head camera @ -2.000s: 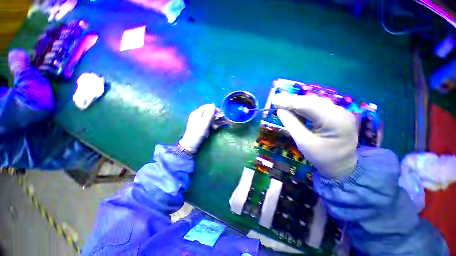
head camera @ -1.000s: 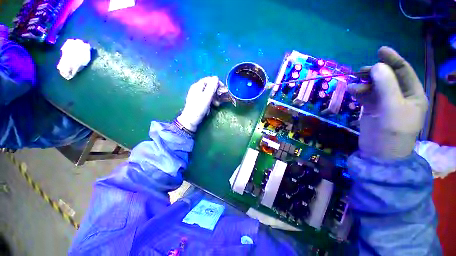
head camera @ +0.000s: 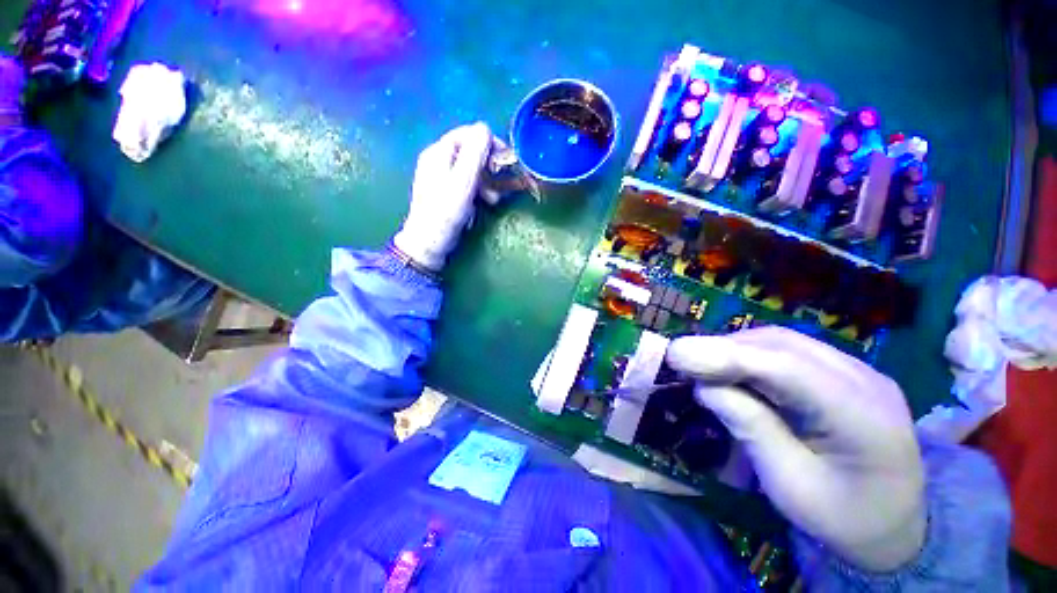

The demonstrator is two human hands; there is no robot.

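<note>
My left hand (head camera: 446, 191), in a white glove, holds the handle of a round metal cup (head camera: 565, 131) with dark blue shiny liquid, left of the board's far end. The green power board (head camera: 603, 290) lies on the bench with small round capacitors at its far end, copper-orange wound parts across the middle and pale heat sinks (head camera: 568, 361) nearer me. My right hand (head camera: 811, 429), gloved, is over the board's near part, thumb and fingertips together on a thin brush (head camera: 661, 386). The brush's tip reaches down among the near heat sinks; contact is unclear. The hand hides part of the black capacitors.
The green bench (head camera: 348, 220) has a crumpled white cloth (head camera: 151, 110) at left and another white heap (head camera: 1003, 330) at right by a red mat (head camera: 1035, 463). Another board (head camera: 64, 41) lies at the far left beside a person in blue (head camera: 46, 220). A pale sheet (head camera: 632, 469) is under the board's near edge.
My right hand with the brush has moved from the cup, over the board's far end, to its near heat sinks. My left hand keeps hold of the cup. The view has shifted.
</note>
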